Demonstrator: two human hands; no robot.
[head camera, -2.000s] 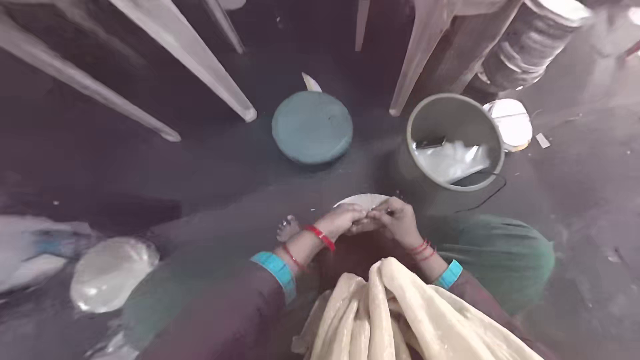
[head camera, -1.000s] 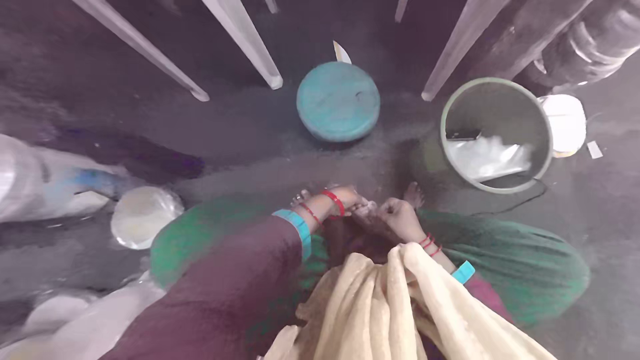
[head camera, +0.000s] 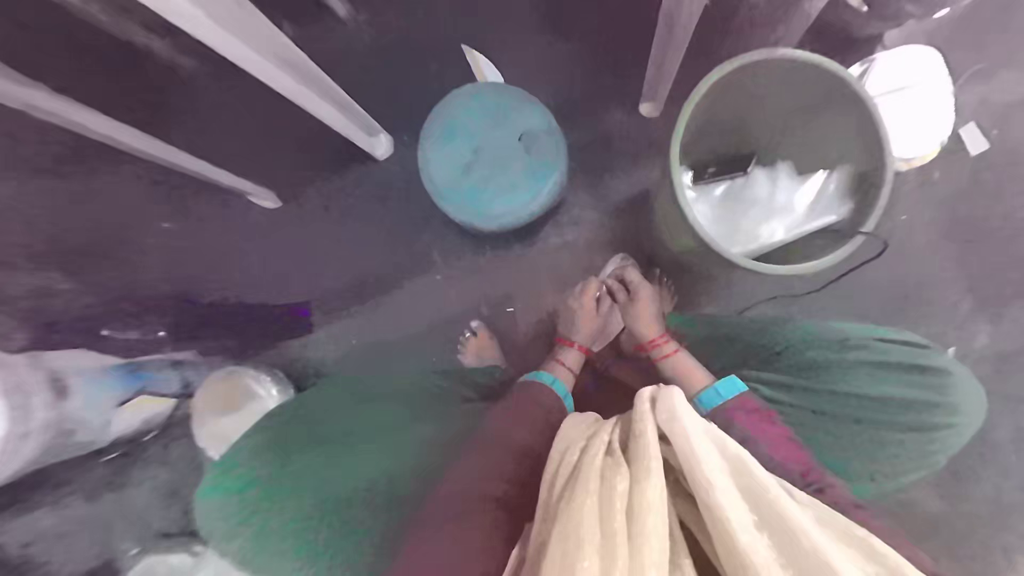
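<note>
My left hand (head camera: 586, 310) and my right hand (head camera: 638, 301) are close together low over the floor, between my feet. Both grip a thin, pale, flat piece (head camera: 619, 266), whose rounded end shows beyond the fingers and whose other part hangs below them; its material is unclear. The fingertips of both hands meet near its upper part, where small details are blurred. Ahead of the hands and to the left is a round blue lid or container top (head camera: 493, 157). To their right stands a round bucket (head camera: 678, 172) with a clear plastic bag (head camera: 788, 210) and a dark object inside.
Pale furniture legs (head camera: 320, 96) reach the floor ahead. Beyond the bucket lies a white container or lid (head camera: 912, 104), and a dark cord (head camera: 832, 286) trails beside the rim. At left are a round translucent container (head camera: 236, 406) and a large pale bag or sack (head camera: 48, 408).
My hands stay close together throughout. The pale piece, seen as a white curve beyond them two seconds ago, now shows lengthwise between them. The view has shifted.
</note>
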